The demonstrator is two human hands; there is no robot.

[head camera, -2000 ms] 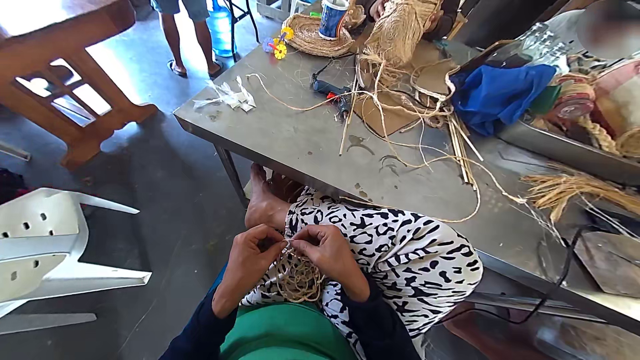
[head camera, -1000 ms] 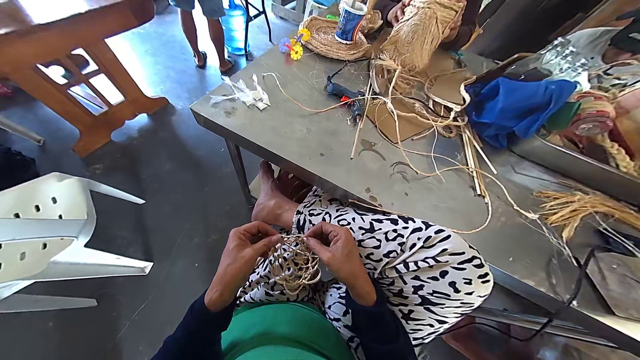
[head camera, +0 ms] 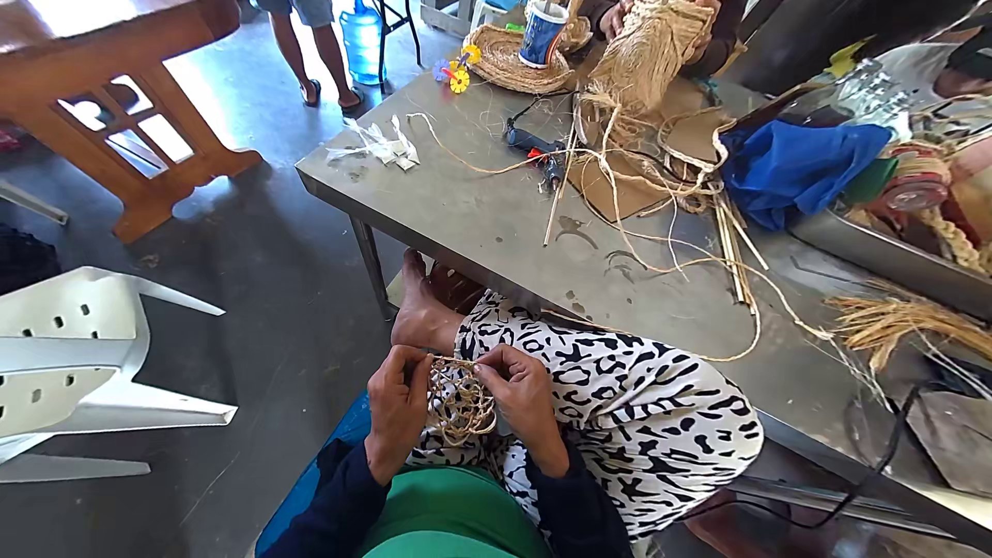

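Between my two hands, above my patterned trousers (head camera: pixel 620 387), hangs an openwork net of knotted tan cord (head camera: pixel 459 403). My left hand (head camera: pixel 399 403) pinches the net's upper left edge between thumb and fingers. At the upper right edge, my right hand (head camera: pixel 523 391) pinches it the same way, with a short span of cord stretched between the two grips. The lower part of the net hangs loose in rounded loops. My fingers hide the exact points they hold.
A metal table (head camera: pixel 496 217) bears a hot glue gun (head camera: pixel 535 147), twine, thin sticks (head camera: pixel 730 248), white scraps (head camera: pixel 380 146), a woven mat (head camera: pixel 504 58), a cup (head camera: pixel 542 35) and blue cloth (head camera: pixel 806 167). Another person's hand (head camera: pixel 614 19) touches a fibre bundle (head camera: pixel 651 54). A white plastic chair (head camera: pixel 85 372) stands left.
My hands have stayed at the net's upper edge. The gap between them looks wider than two seconds ago, with cord stretched across it.
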